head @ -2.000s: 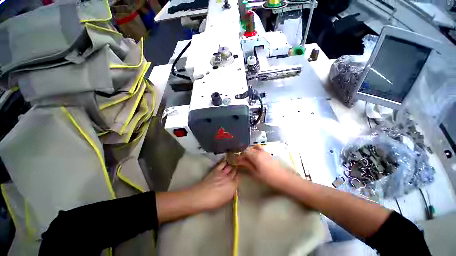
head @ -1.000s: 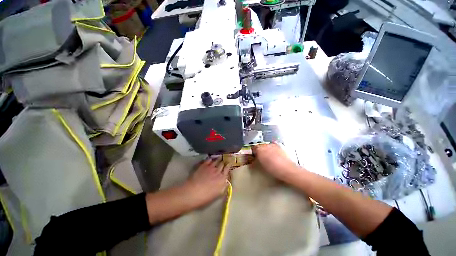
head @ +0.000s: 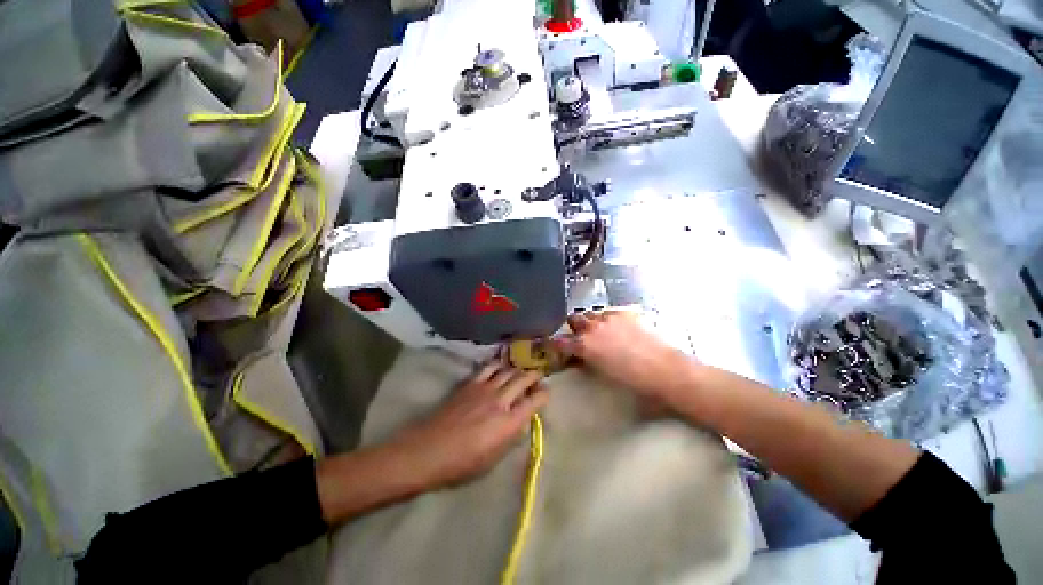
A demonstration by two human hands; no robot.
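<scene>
A beige-grey fabric cover [head: 618,491] with a yellow piping line [head: 530,491] lies under the front of the sewing machine head [head: 480,280]. A small yellow-brass presser clamp [head: 528,353] shows just below the head's grey cover. My left hand [head: 486,423] lies on the fabric, its fingertips at the clamp's near left side. My right hand [head: 623,354] is at the clamp's right side, fingers bent at the fabric's edge. Whether either hand pinches the fabric or a fitting cannot be told; the fingertips are small and partly hidden.
Piled fabric covers with yellow edging [head: 126,309] stand at the left. At the right are an open plastic bag of metal fittings [head: 858,360], a second bag [head: 806,143] and a touchscreen panel [head: 932,120]. A shiny metal bed plate [head: 698,263] lies right of the head.
The view has shifted a little. My hands stay at the clamp; my right fingers have moved from the fabric's right toward the clamp, and the yellow piping lies at a different slant.
</scene>
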